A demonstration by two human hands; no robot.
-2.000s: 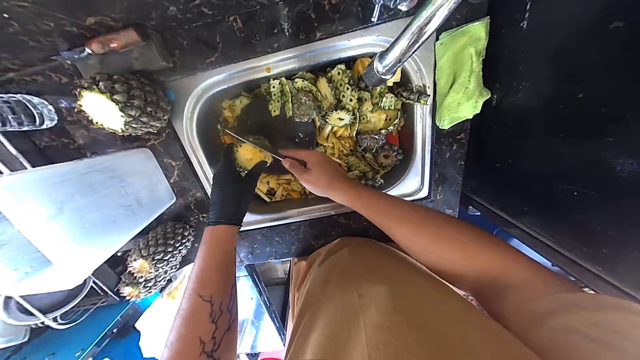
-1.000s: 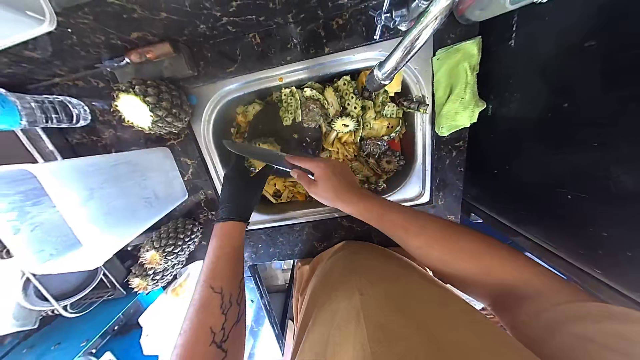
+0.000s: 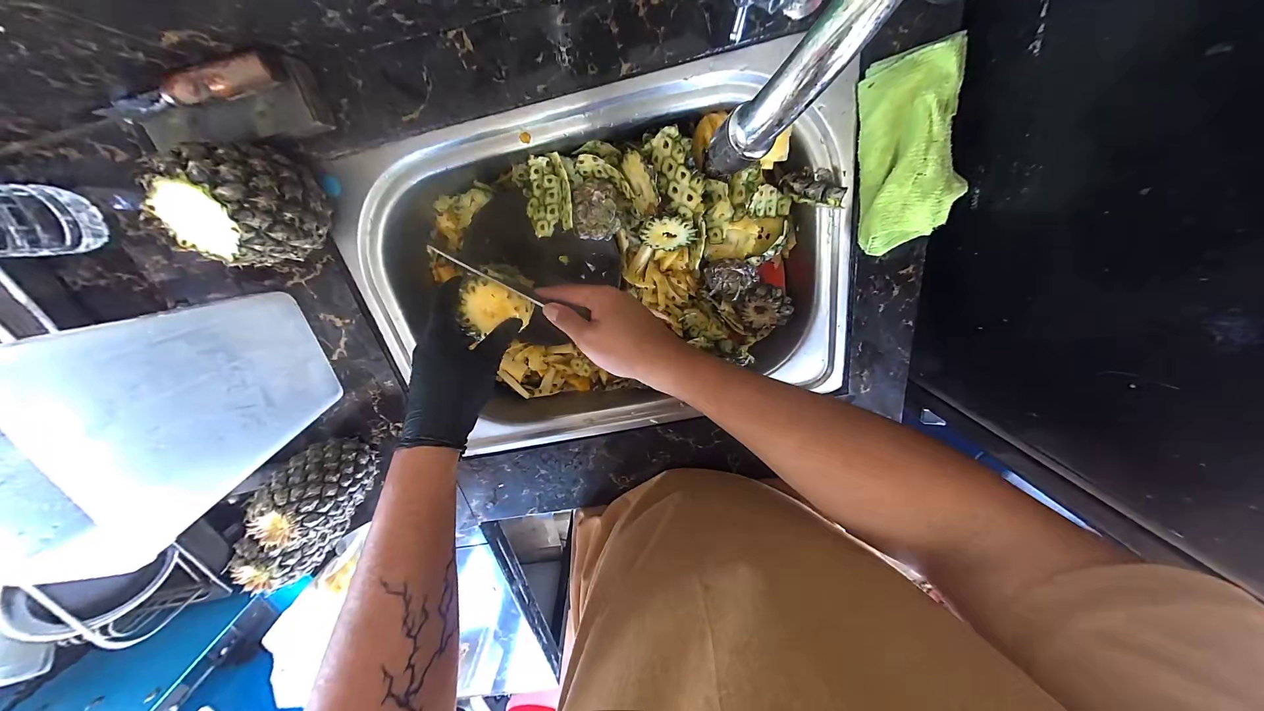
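My left hand [image 3: 449, 370], in a black glove, grips a pineapple [image 3: 492, 305] over the left part of the steel sink [image 3: 367, 232]; yellow flesh shows at its cut face. My bare right hand [image 3: 617, 331] is closed on the dark handle of a knife [image 3: 484, 274]. The blade lies across the upper edge of that pineapple and points to the upper left. Pineapple peels [image 3: 681, 183] and cut-off ends fill the middle and right of the sink. Strips of yellow pineapple trimmings [image 3: 553, 370] lie just below the held fruit.
A metal faucet [image 3: 790, 84] reaches over the sink's upper right. A green cloth [image 3: 910, 143] lies to its right. At left are a pineapple with a cut end [image 3: 237, 205], a tool with a wooden handle [image 3: 219, 79], a clear bottle [image 3: 49, 219], a white board [image 3: 168, 395] and more pineapples [image 3: 311, 504].
The knife blade, seen broad side a second ago, now shows mostly its thin edge. Both hands keep their holds and stay over the left part of the sink.
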